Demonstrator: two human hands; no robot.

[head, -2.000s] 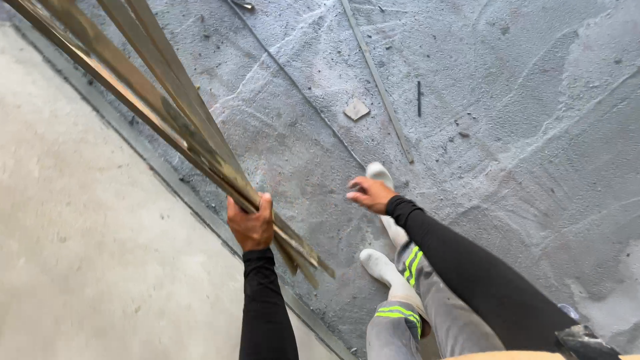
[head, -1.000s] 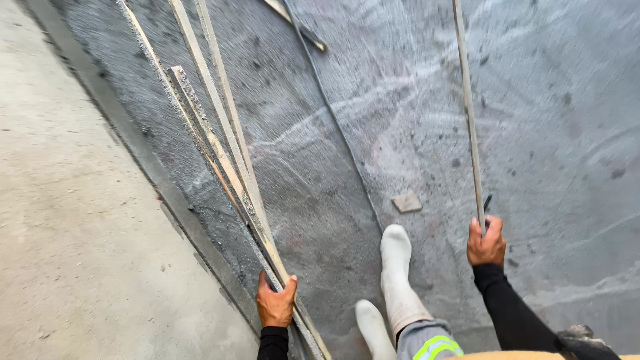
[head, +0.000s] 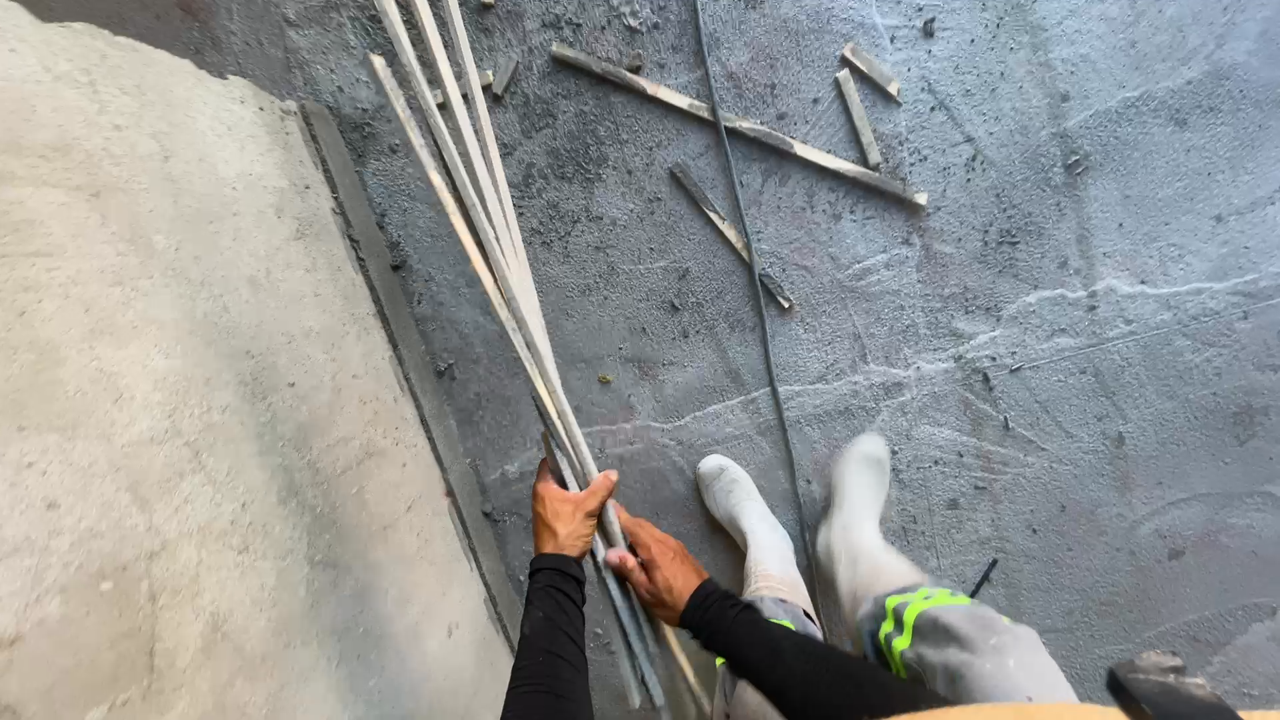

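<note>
A bundle of long thin wooden strips [head: 510, 270] runs from the top of the view down to my hands, its upper ends fanned apart. My left hand [head: 568, 510] is closed around the bundle, thumb across the strips. Just below and to the right, my right hand [head: 652, 565] grips the same bundle, fingers wrapped over it. The lower ends of the strips reach past both hands toward the bottom edge.
A long wooden strip [head: 800, 150] and a shorter one [head: 725, 225] lie on the rough grey floor, with small wood pieces [head: 860, 118] nearby. A dark cable [head: 765, 330] passes between my white boots [head: 745, 505]. A pale raised slab [head: 220, 360] borders the left.
My right hand, holding a single strip apart on the right a second ago, is now on the bundle beside my left hand. The view has shifted over the floor.
</note>
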